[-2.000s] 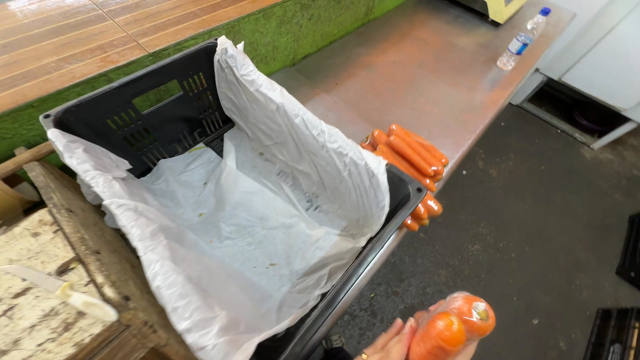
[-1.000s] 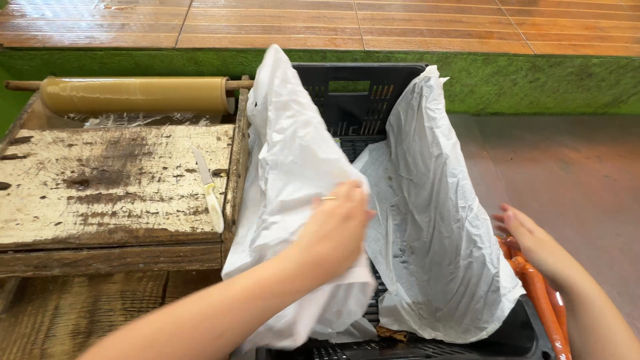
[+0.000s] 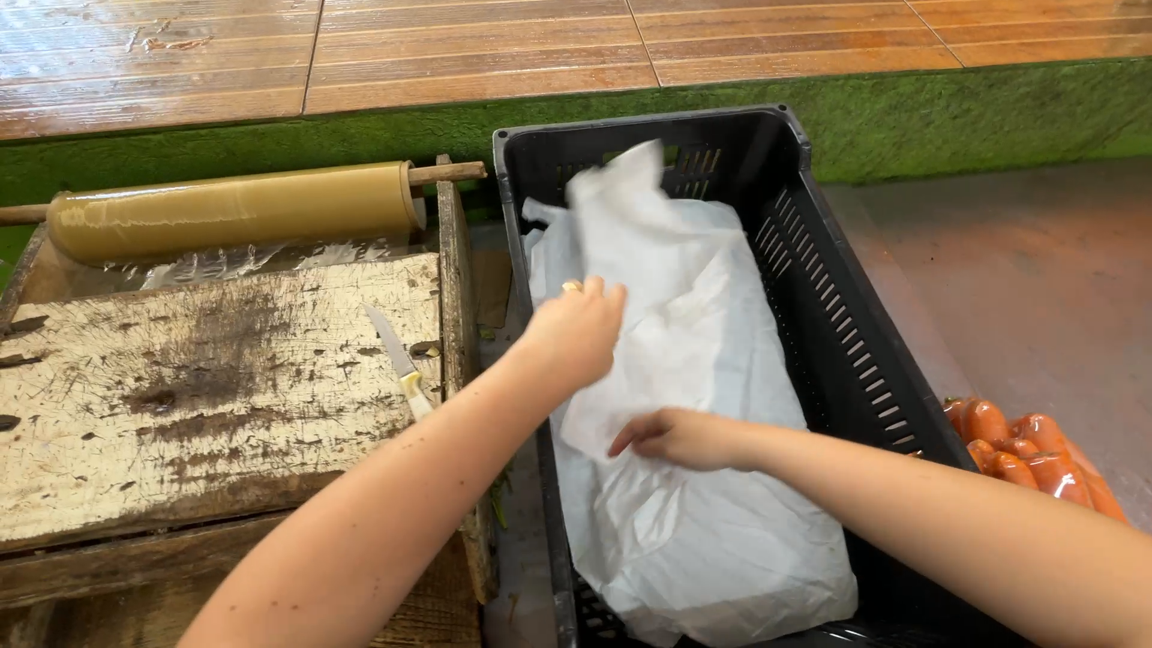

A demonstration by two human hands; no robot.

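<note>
White plastic sheeting [image 3: 720, 549] lies folded over inside a black plastic crate [image 3: 841, 261], and its far corner stands up, blurred. My left hand [image 3: 580, 333], with a ring on one finger, is over the sheeting near the crate's left side, fingers bent; whether it grips the sheet I cannot tell. Closer to me, my right hand [image 3: 679, 438] rests at the sheeting with its fingers curled; its grip is unclear. Carrots [image 3: 1035, 459] wrapped in clear film lie just outside the crate on the right.
Left of the crate is a worn wooden board [image 3: 216, 387] with a knife [image 3: 396, 355] on it. Behind the board, a roll of clear film [image 3: 234, 211] hangs on a wooden rod. A green ledge [image 3: 945, 126] with a wood-look tiled top runs behind the crate.
The sheeting, draped over the crate's sides before, now lies folded down inside it. My right hand has moved from beside the carrots to the sheeting. The view has turned left since the first frame.
</note>
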